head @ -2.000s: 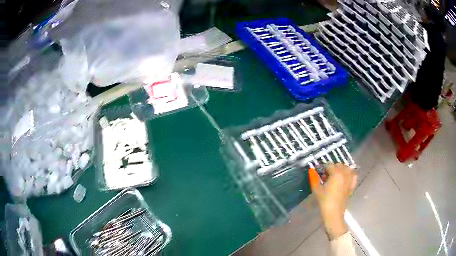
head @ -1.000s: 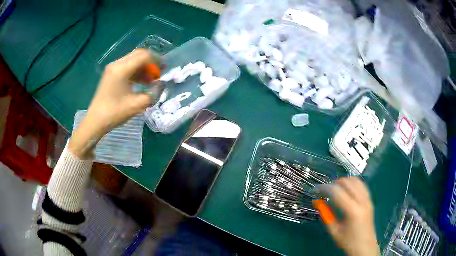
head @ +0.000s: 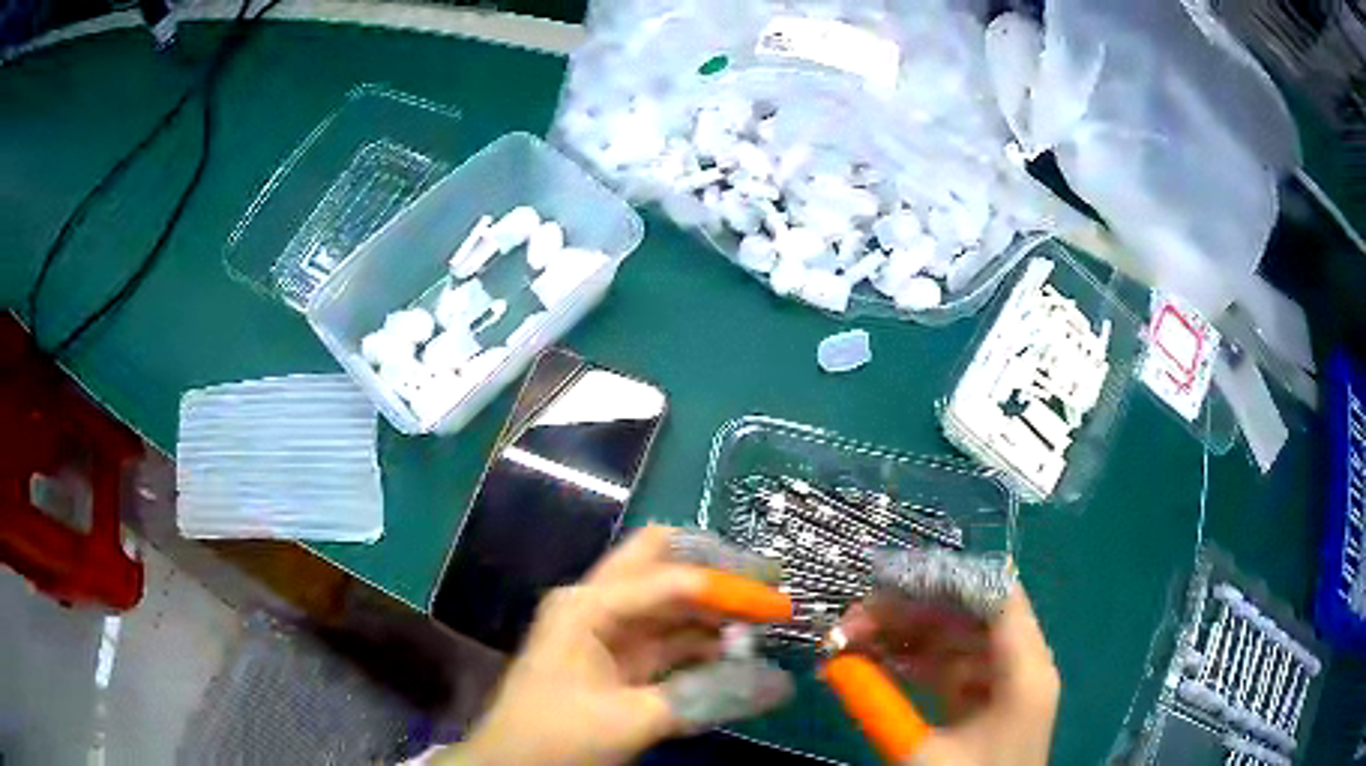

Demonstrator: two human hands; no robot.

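My left hand, with an orange cot and grey wraps on its fingers, pinches a small white part between thumb and fingers. My right hand faces it from the right, with an orange cot and grey-wrapped fingers. A small shiny tip, seemingly of a metal rod, shows at its fingertips; the rest is hidden. Both hands are over the front of the clear box of metal rods, a short gap apart. White parts lie in the frosted tub at the left.
A black smartphone lies left of the rod box. A ribbed white sheet and clear lid are further left. Behind are a bag of white caps, a loose cap and a strip box. A blister tray is far right.
The view has swung left from the blister tray. My left hand has come from the tub to the rod box, and my right hand has moved close to it.
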